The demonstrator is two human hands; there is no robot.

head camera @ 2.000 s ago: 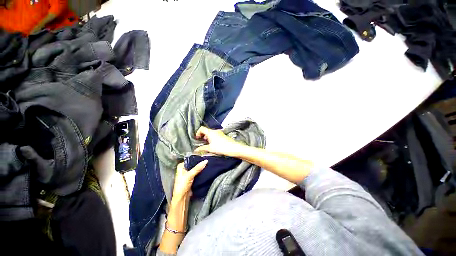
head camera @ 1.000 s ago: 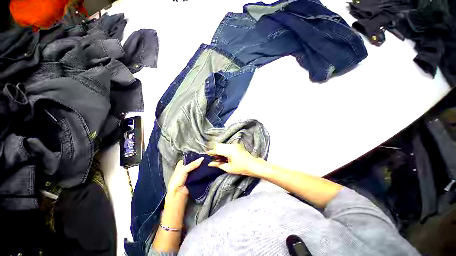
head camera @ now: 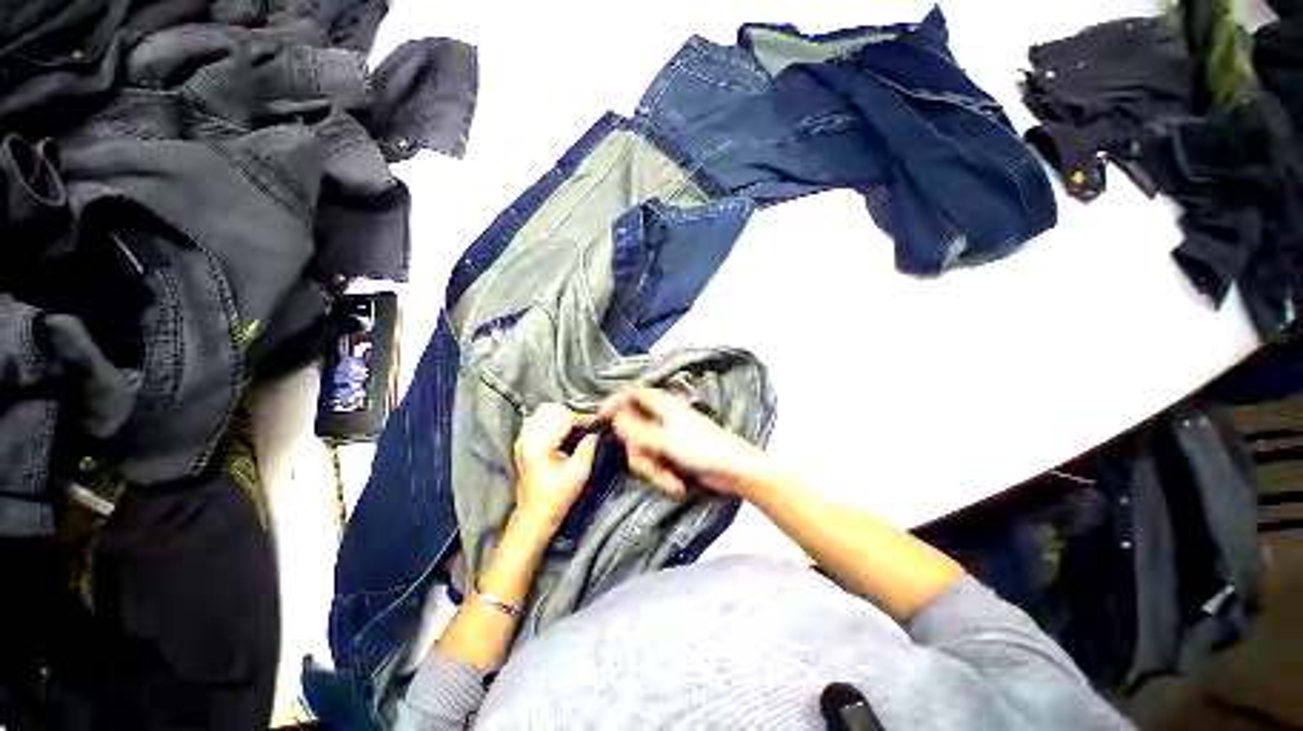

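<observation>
A blue denim jacket lies with its pale grey-green inside up, bunched near my body. My left hand pinches a fold of the dark navy piece between thumb and fingers. My right hand is close beside it, fingers bent at the same fold and slightly blurred. I cannot tell whether my right hand holds a tool or cloth. Most of the navy piece is hidden by the hands and folds.
A second blue denim garment lies at the far side of the white table. A heap of black-grey garments is at left, with a phone beside it. Dark garments lie far right; more are below the table edge.
The navy piece, spread flat before, is now folded and mostly covered. My left hand has moved up and right to pinch it. My right hand has stayed close by. The view has shifted slightly.
</observation>
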